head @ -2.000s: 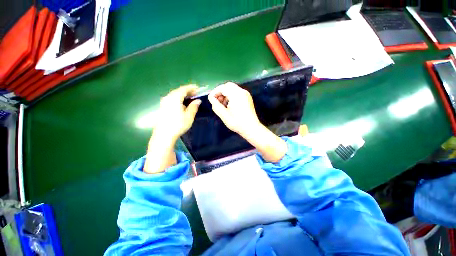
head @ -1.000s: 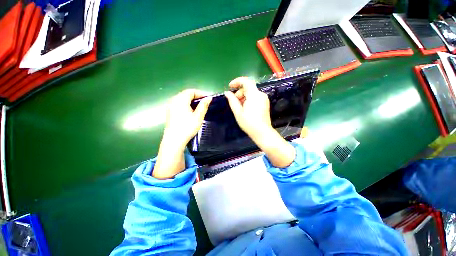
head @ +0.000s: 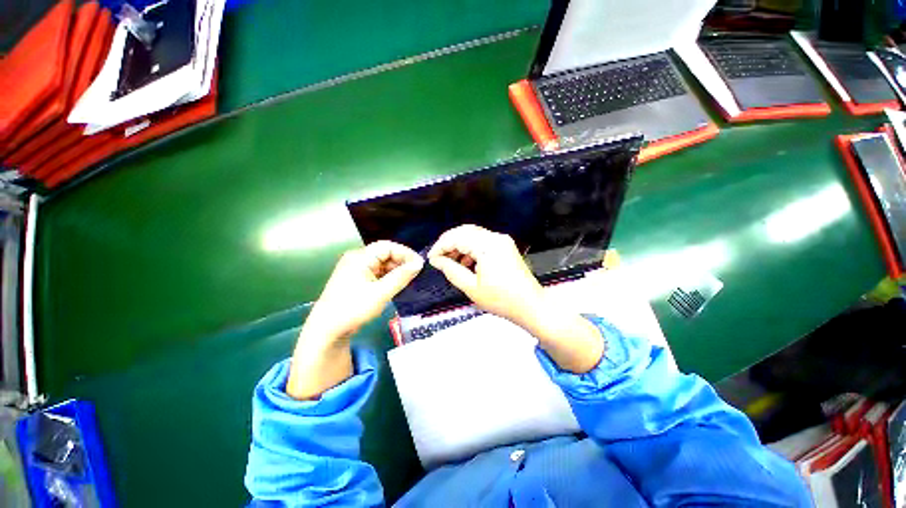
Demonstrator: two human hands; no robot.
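An open laptop stands in front of me, its glossy black screen (head: 556,203) tilted up. A white sheet (head: 477,387) covers most of its keyboard and palm rest. My left hand (head: 363,288) and my right hand (head: 492,278) are in front of the screen's lower left part. On each hand the thumb and fingertips are pinched together, and the two pinches nearly touch. Whether a tiny piece is between the fingertips cannot be made out. A small clear sheet with dark dots (head: 692,297) lies to the right on the green surface.
Open laptops on red-orange carriers (head: 626,94) stand at the back right. Another carrier (head: 874,193) is at the right edge. Red carriers (head: 40,89) and a dark panel on white sheets are at the upper left. A blue tray (head: 65,456) is at the lower left.
Both hands have moved down from the screen's top edge to in front of the screen. The white sheet on the back laptop was lifted off its keyboard earlier.
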